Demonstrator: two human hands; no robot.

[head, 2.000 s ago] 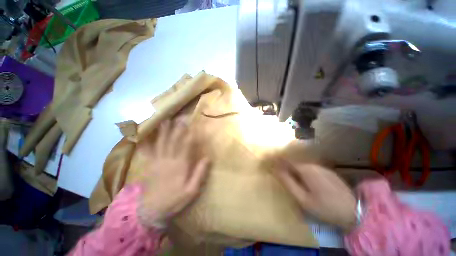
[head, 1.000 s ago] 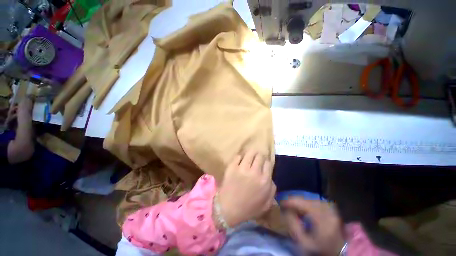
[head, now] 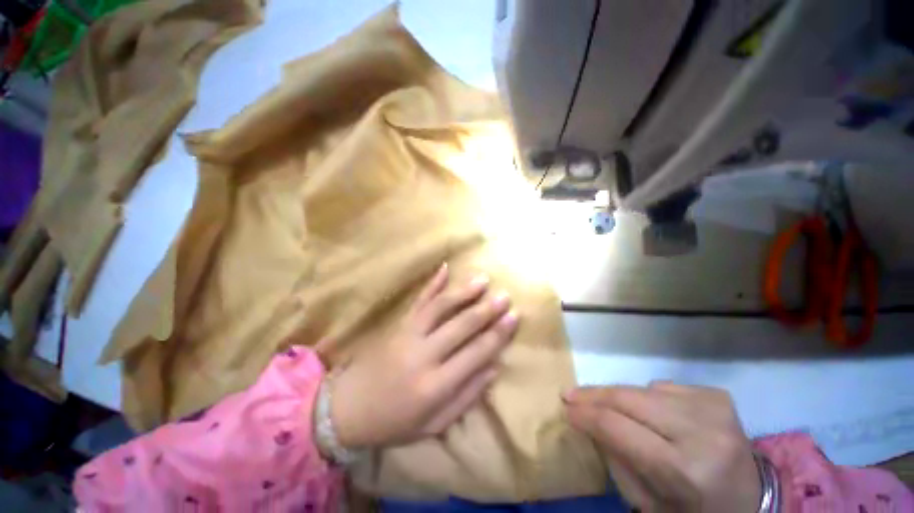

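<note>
A large tan cloth piece (head: 371,215) lies on the white table, folded and creased at its left, its right edge just left of and below the needle area. My left hand (head: 431,366) lies flat on the cloth, palm down, fingers extended towards the upper right. My right hand (head: 666,431) pinches the cloth's right edge between thumb and fingers near the table front. The white sewing machine head (head: 601,80) stands above; its presser foot (head: 599,200) shows in bright lamp glare, which washes out the cloth beside it.
Orange-handled scissors (head: 824,271) lie right of the needle area. More tan cloth pieces (head: 95,130) lie at the far left, hanging over the table edge. A green basket (head: 60,35) and a purple machine (head: 18,170) show at the left rim. Faint ruler marks show at the right table edge.
Both hands have moved up from the table's front edge. My left hand now lies flat instead of gripping the cloth edge. The cloth's lower part is spread flatter. The view has shifted.
</note>
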